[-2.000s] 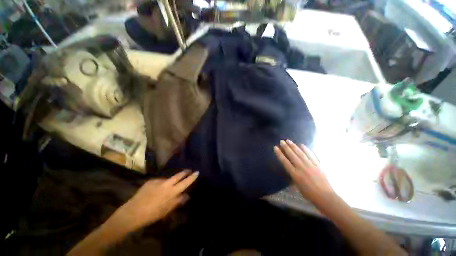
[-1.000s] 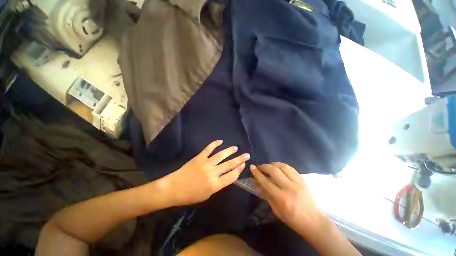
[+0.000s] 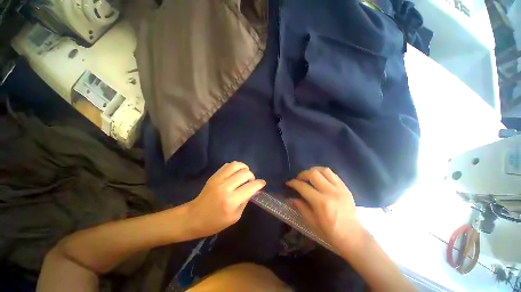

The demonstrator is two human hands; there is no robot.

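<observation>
A navy garment [image 3: 337,131] with a vertical seam and a pocket-like flap lies spread over the table front. Brown lining [image 3: 197,68] lies over its upper left, ending in a point. My left hand [image 3: 225,197] has its fingers bent on the navy fabric's lower edge, pinching it near the table's front edge. My right hand [image 3: 323,202] is just to the right, its fingertips pinching the same edge by the seam. A gap separates the two hands. The fabric under the fingers is partly hidden.
A white sewing machine [image 3: 485,168] stands at the right, with red-and-orange snips [image 3: 463,248] below it. A cream-coloured machine [image 3: 74,63] is at upper left. Dark brown fabric [image 3: 63,199] is heaped at lower left. A marked measuring strip [image 3: 291,215] runs along the table edge.
My left hand has moved slightly left, away from my right hand, and its spread fingers have curled. More of the measuring strip shows between them. The view has shifted slightly.
</observation>
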